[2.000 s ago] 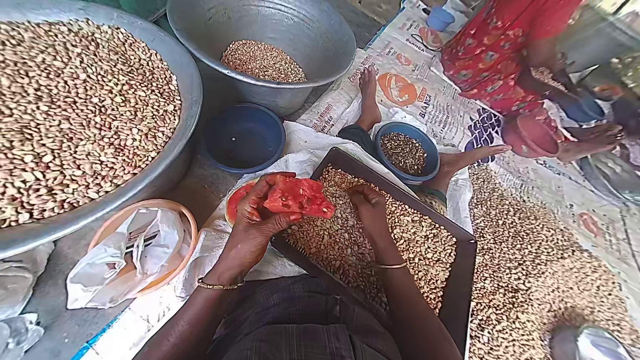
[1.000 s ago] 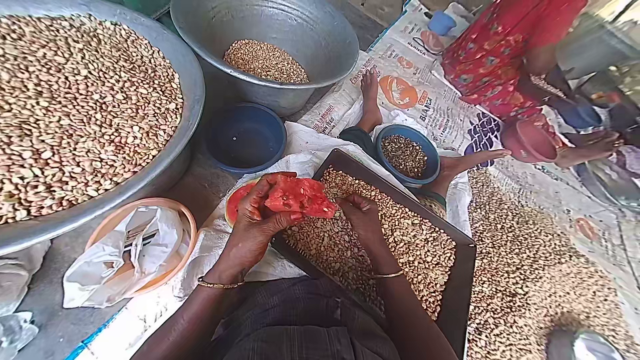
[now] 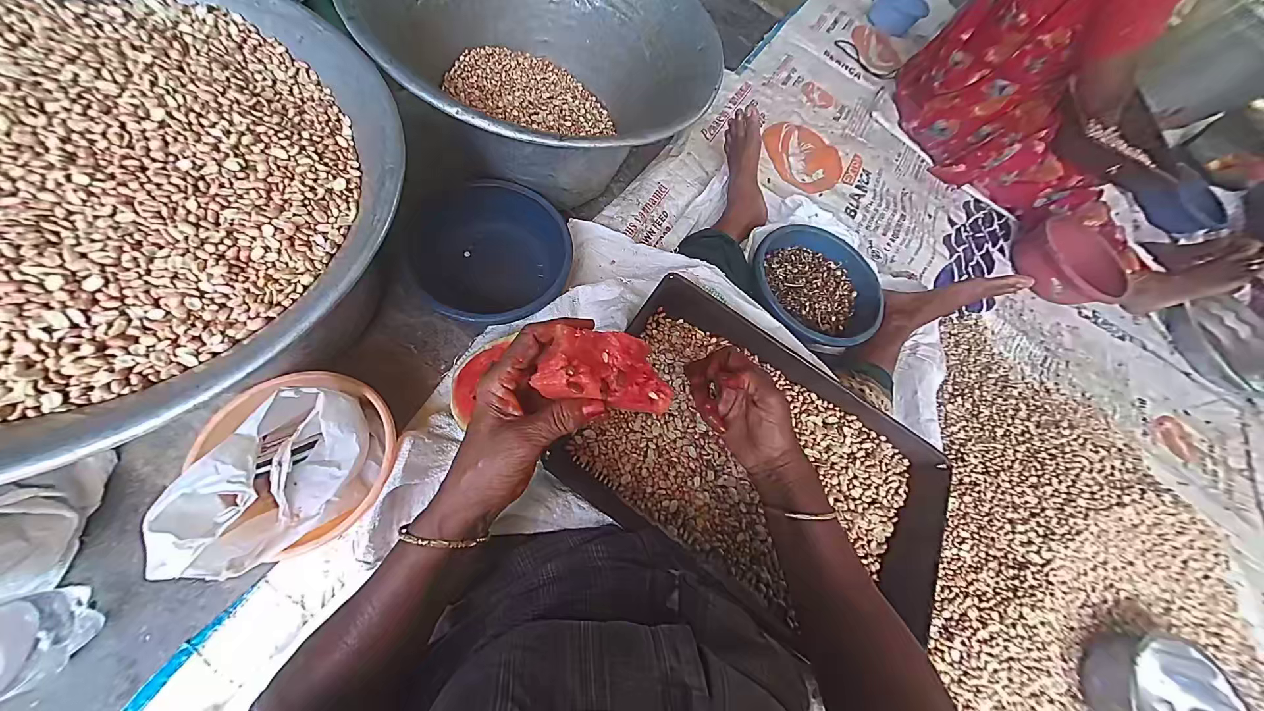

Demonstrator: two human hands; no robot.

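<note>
My left hand [image 3: 528,400] holds a torn chunk of red watermelon flesh [image 3: 602,370], its fingers wet and red. Behind that hand, a cut watermelon piece with rind [image 3: 472,380] lies on the white sack, partly hidden. Just right of the chunk, my right hand [image 3: 741,407] hovers over the dark tray [image 3: 923,523] of shelled nuts or beans, apart from the fruit. Its fingers are curled, with a small dark thing, perhaps a seed, at the fingertips. A gold-coloured bangle circles each wrist.
Large metal basins [image 3: 380,197] [image 3: 681,109] of nuts or beans stand at the left and back. Nearby are a dark blue bowl [image 3: 494,252], a blue bowl of dark bits [image 3: 869,296] and an orange basin [image 3: 380,415] with a white bag. Another person [image 3: 1017,89] in red sits at the upper right.
My right hand has moved from over the tray up to the watermelon chunk's right end, then drawn back a little to the right. My left hand keeps hold of the chunk.
</note>
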